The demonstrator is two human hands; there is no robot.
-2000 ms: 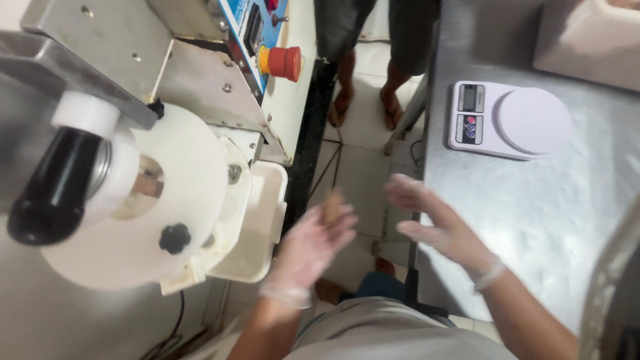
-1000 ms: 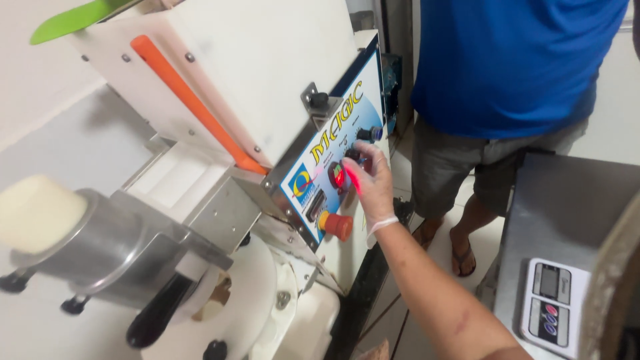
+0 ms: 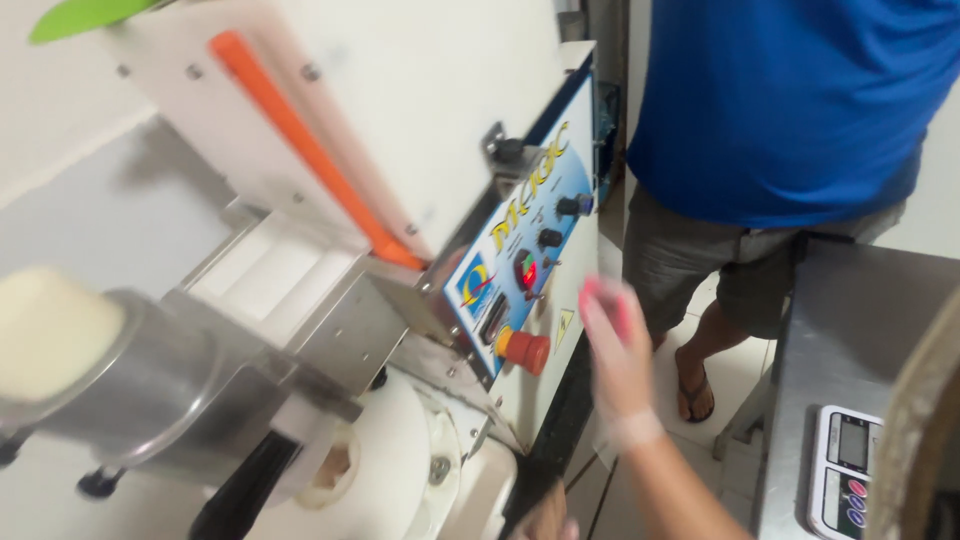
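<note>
My right hand, in a thin clear glove, is raised beside the machine's control panel, apart from it; it is blurred and nothing shows in it. The panel has a lit red button, black knobs and a red emergency-stop button with a yellow base. Low in the view, partly cut off by the bottom edge, is my left hand, near a cream plastic bin; whether it holds anything cannot be told. A metal hopper cylinder with pale dough stands at the left, above a white round disc.
A person in a blue shirt stands beyond the steel table, which bears a white kitchen scale. An orange bar leans along the machine's housing. A black handle juts out below the hopper.
The view has swung up to the machine's panel. One second ago my right hand was at the panel's knobs and buttons; now it is drawn back from them.
</note>
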